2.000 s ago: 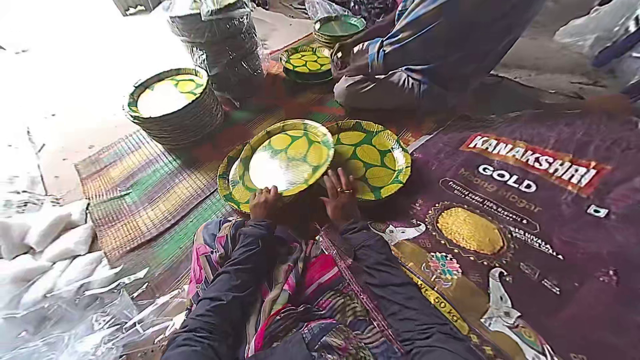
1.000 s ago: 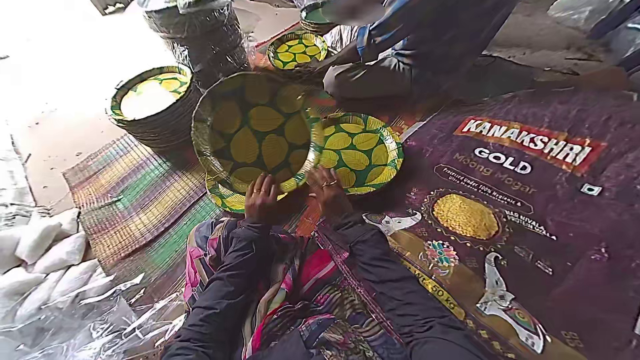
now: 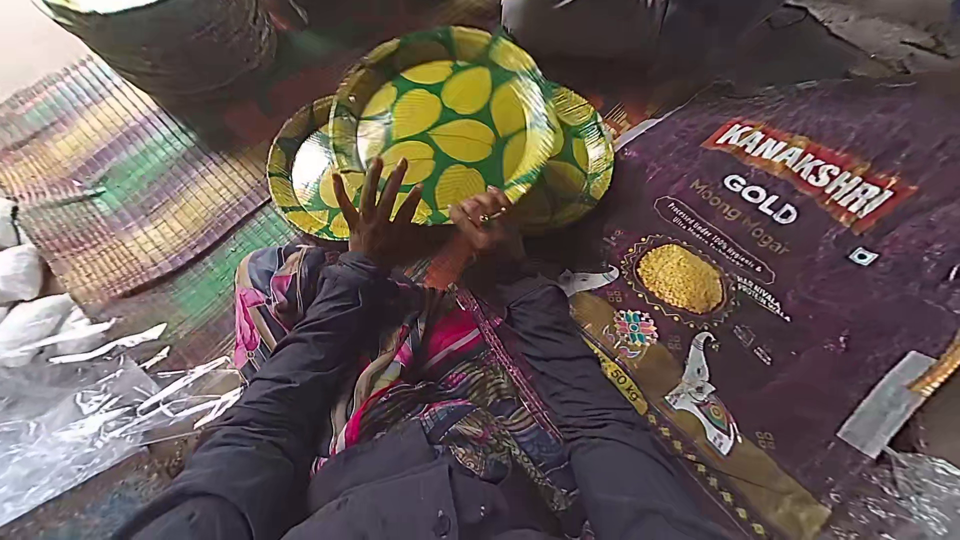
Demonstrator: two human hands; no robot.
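A round plate with yellow leaves on green (image 3: 457,135) is tilted up in front of me, its patterned face toward me. My right hand (image 3: 484,217), with a ring on one finger, pinches its lower right rim. My left hand (image 3: 376,206) lies against the lower left of the plate with its fingers spread. Behind it, a similar plate (image 3: 289,176) shows at the left and another (image 3: 592,161) at the right; how many lie under each cannot be told.
A striped woven mat (image 3: 112,180) spreads at the left, near white packets (image 3: 37,322) and clear plastic film (image 3: 82,427). A purple printed sack (image 3: 810,315) covers the right side. A dark stack (image 3: 187,45) stands at the upper left.
The raised plate showed a darker face one second ago and now shows its bright patterned one. My left hand's fingers have spread. The view has tipped downward.
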